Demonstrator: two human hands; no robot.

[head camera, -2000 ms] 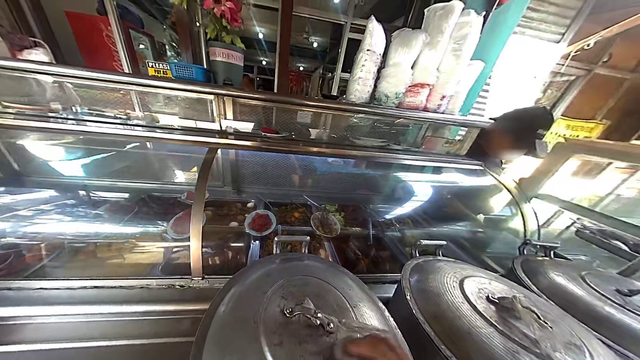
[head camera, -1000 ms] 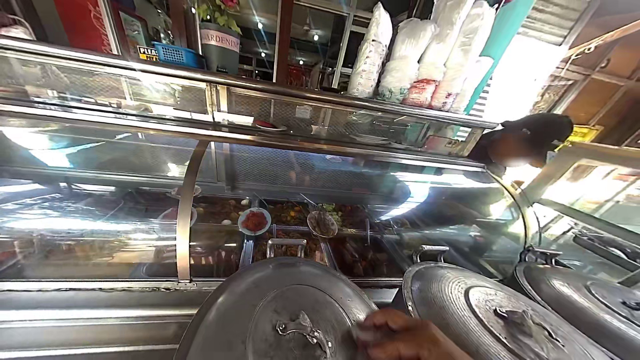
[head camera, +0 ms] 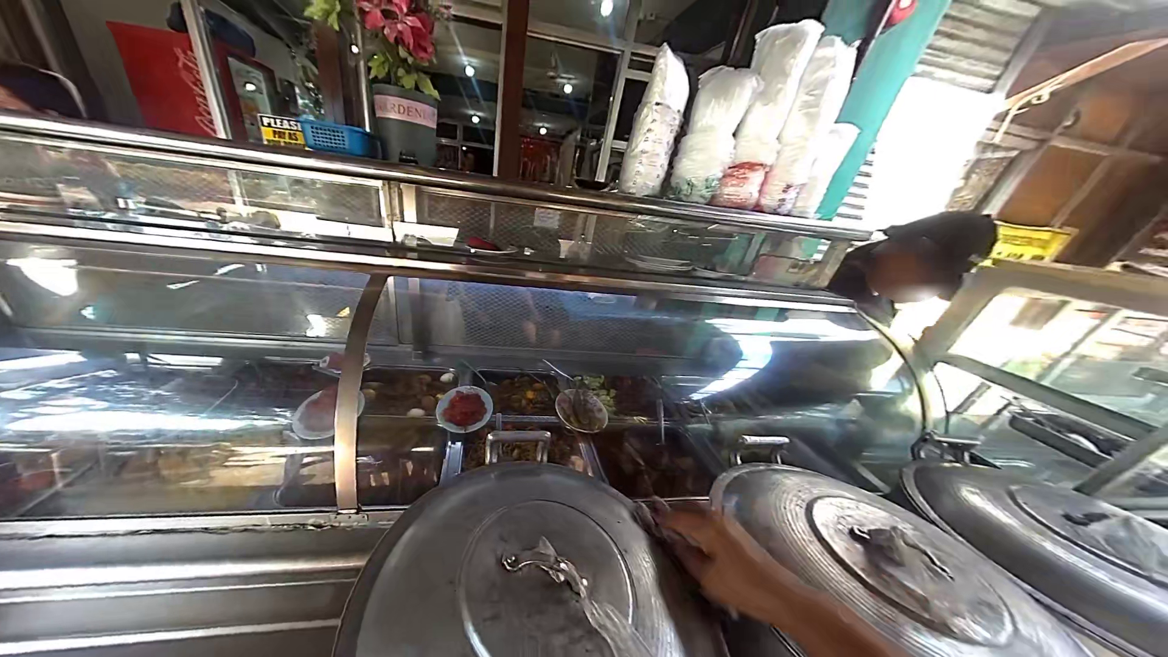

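My right hand (head camera: 721, 558) reaches in from the lower right, at the right rim of a large aluminium pot's lid (head camera: 429, 566). Its fingers are blurred, with something dark near them, so a grip on anything cannot be made out. The lid has a metal handle (head camera: 546, 561) with clear plastic tied to it. Beside my forearm is a second lidded pot (head camera: 794, 511), with plastic on its lid handle (head camera: 903, 547). My left hand is out of view.
A curved glass food display (head camera: 566, 338) stands behind the pots, with trays and a bowl of red food (head camera: 465, 410) inside. A third lidded pot (head camera: 995, 502) stands at right. Wrapped cup stacks (head camera: 712, 137) top the display. A person in a dark cap (head camera: 944, 242) is behind it.
My right hand has moved from beside the near lid's handle to that lid's right rim, then farther up along the rim. The person behind the display remains at the right.
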